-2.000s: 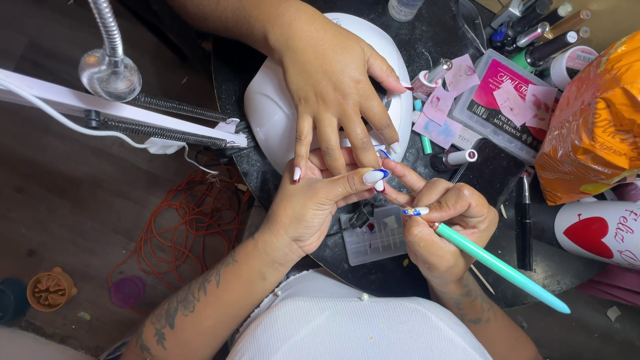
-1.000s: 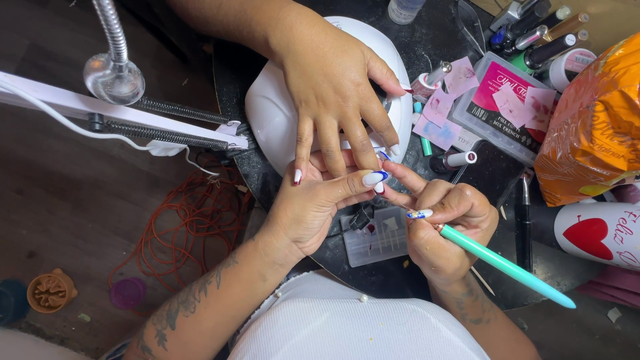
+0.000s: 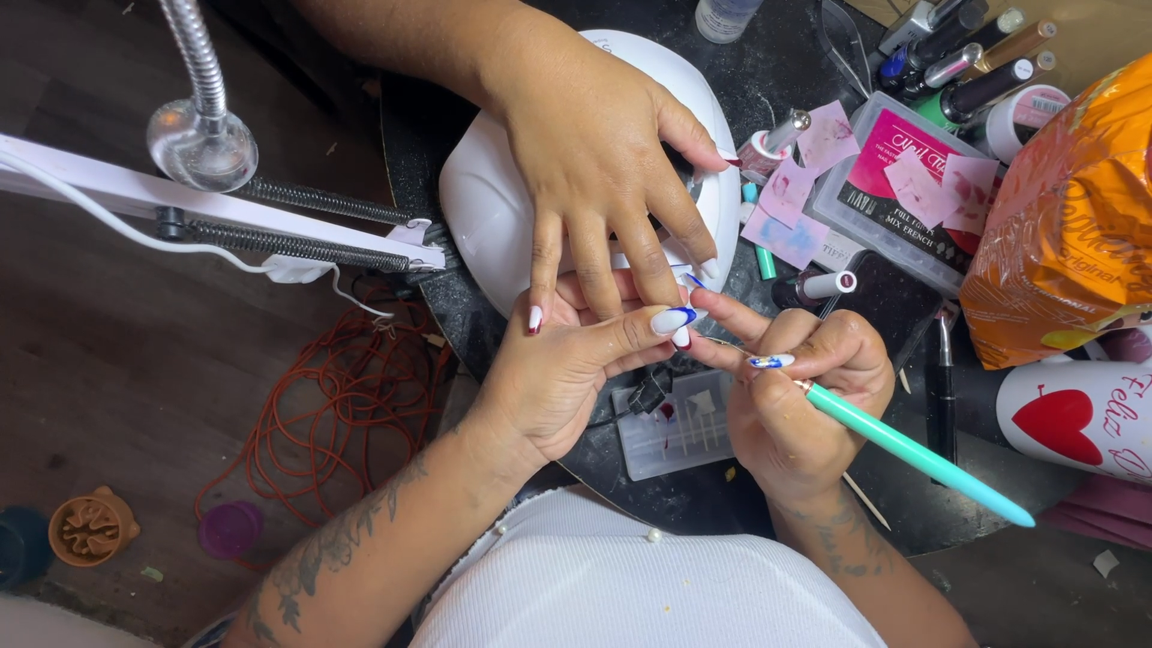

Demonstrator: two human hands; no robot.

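Observation:
My left hand [image 3: 562,360] holds a finger of another person's hand [image 3: 598,153], its thumb near a white nail with a dark red tip [image 3: 681,338]. My right hand [image 3: 801,387] grips a nail brush with a turquoise handle [image 3: 918,450]; its thin tip points at that nail, though whether it touches cannot be told. The other person's hand lies palm down over a white nail lamp [image 3: 490,202], and its thumbnail is dark red. My own nails are long, white and blue.
A nail tip box [image 3: 877,135] with stained pink paper squares [image 3: 785,192], polish bottles [image 3: 826,284], an orange bag [image 3: 1071,216] and a cup with a red heart [image 3: 1080,418] stand right. A small plastic case [image 3: 675,427] lies near my wrists. The lamp arm [image 3: 297,216] reaches in from the left.

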